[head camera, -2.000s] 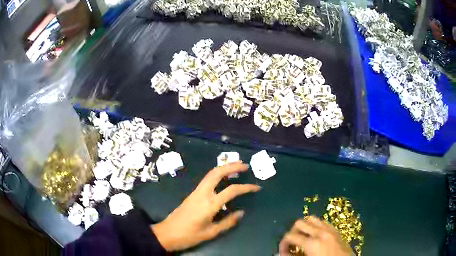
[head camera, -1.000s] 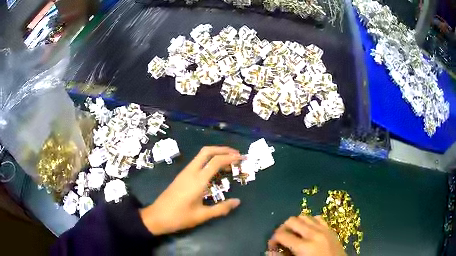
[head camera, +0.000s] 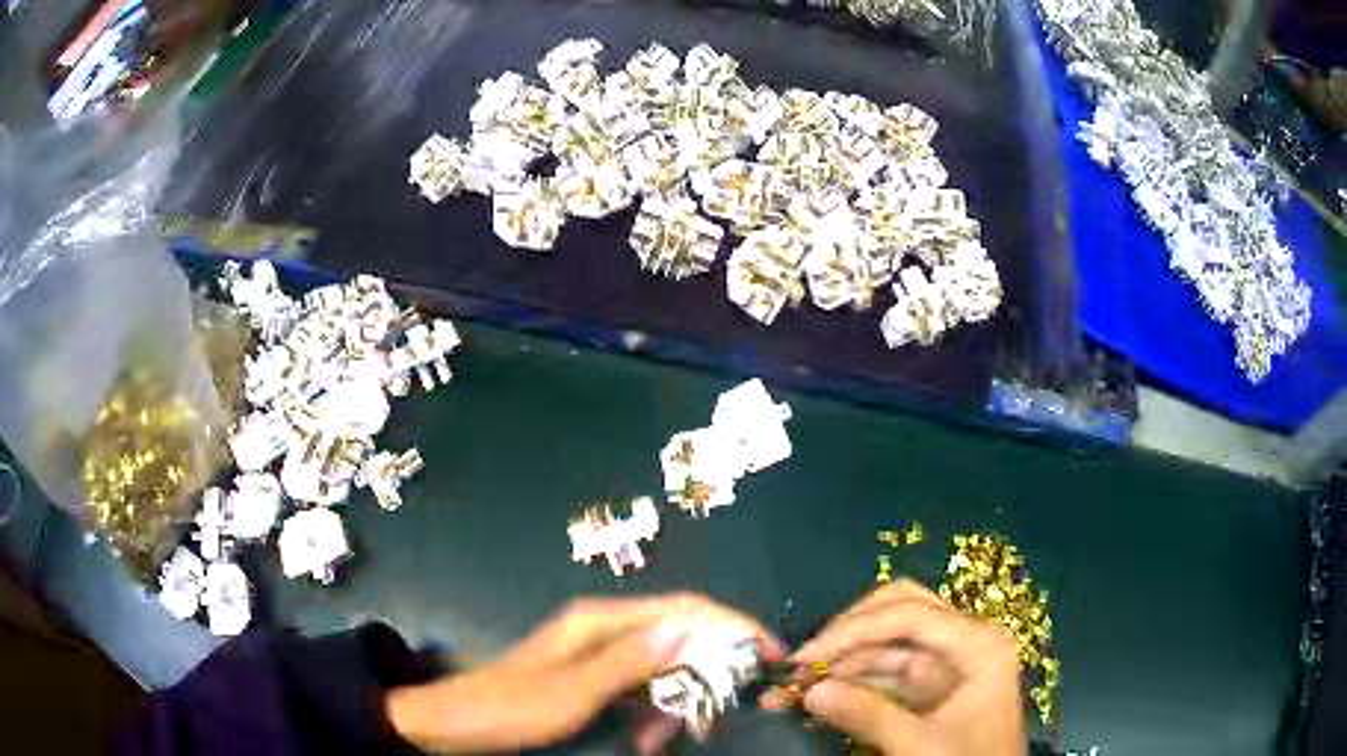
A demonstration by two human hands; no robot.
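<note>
My left hand (head camera: 547, 672) holds a white plastic housing (head camera: 706, 672) low in the middle of the view, its slotted side partly showing. My right hand (head camera: 923, 672) is just right of it, with a small brass contact (head camera: 802, 677) between its fingertips, close to the housing; whether they touch is unclear. Two white housings lie against each other on the green surface, one plain-faced (head camera: 753, 425) and one with gold showing (head camera: 697, 473). Another slotted white part (head camera: 613, 533) lies to their lower left. Loose brass contacts (head camera: 1005, 583) lie beyond my right hand, which partly hides them.
Loose white housings (head camera: 325, 399) are heaped at left beside a clear bag of brass contacts (head camera: 133, 458). Fitted housings (head camera: 709, 177) cover part of the black surface (head camera: 443, 281) beyond. White parts (head camera: 1197, 192) lie on a blue sheet (head camera: 1138, 325) at far right.
My left hand has come down and now holds a housing; the single housing right of the left heap is gone from there. My right hand has lifted from the surface with a contact. The view has shifted.
</note>
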